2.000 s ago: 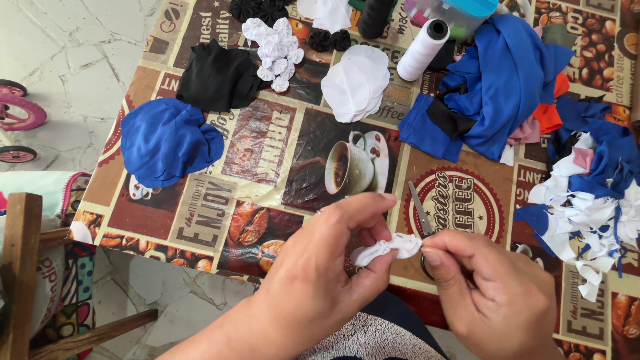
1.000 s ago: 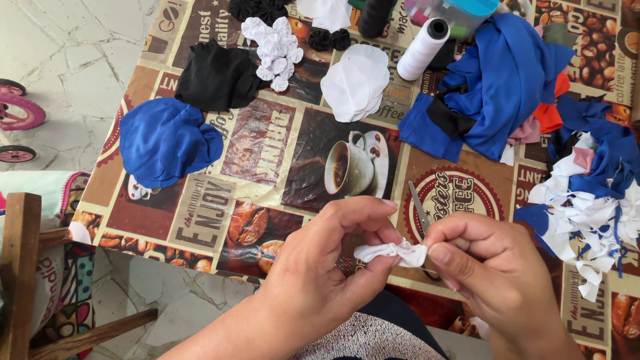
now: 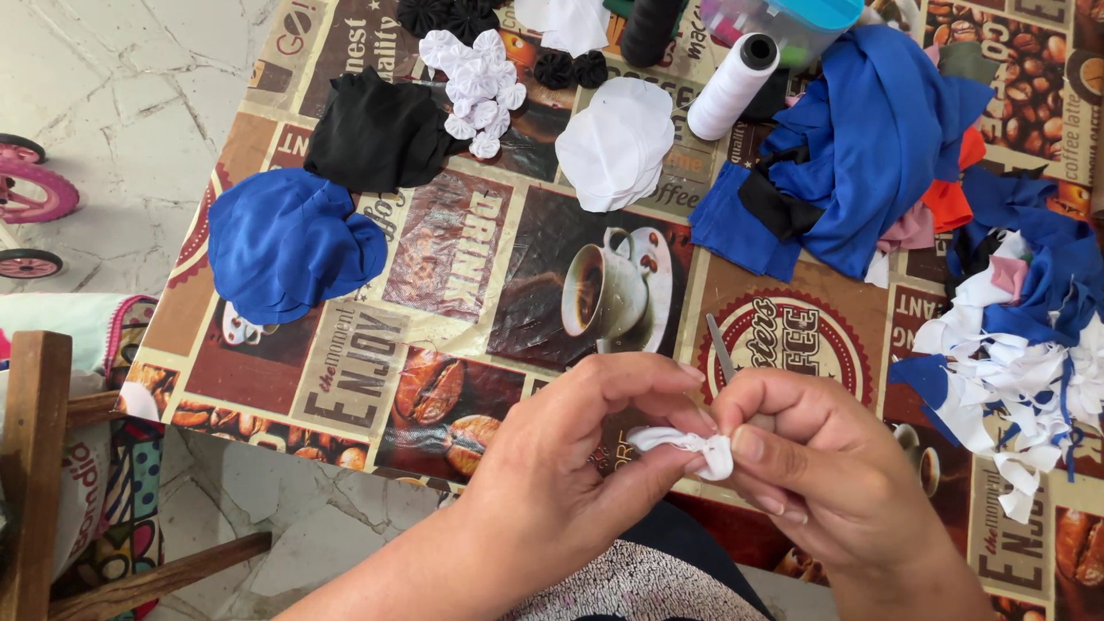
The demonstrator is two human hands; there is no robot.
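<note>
A small gathered piece of white fabric (image 3: 681,444) is pinched between the thumb and fingers of my left hand (image 3: 578,466), near the table's front edge. My right hand (image 3: 819,470) meets it at the right end, thumb and forefinger closed at the cloth; whether a needle is between them is too small to tell. Just behind the right fingers a narrow metal blade (image 3: 719,347), seemingly of scissors, lies on the tablecloth, its rest hidden. Farther back are a stack of white fabric circles (image 3: 617,145) and a standing spool of white thread (image 3: 733,86).
Blue fabric circles (image 3: 293,246), black fabric pieces (image 3: 377,131) and white gathered rosettes (image 3: 477,86) lie at the left and back. Folded blue cloth (image 3: 871,147), white and blue scraps (image 3: 1018,362), a black spool (image 3: 649,33) and a plastic box (image 3: 780,26) stand or lie rightward and behind.
The white piece has shifted and turned a little between my fingers. My right hand stays close to it, its fingers now more curled; the things on the table have not moved.
</note>
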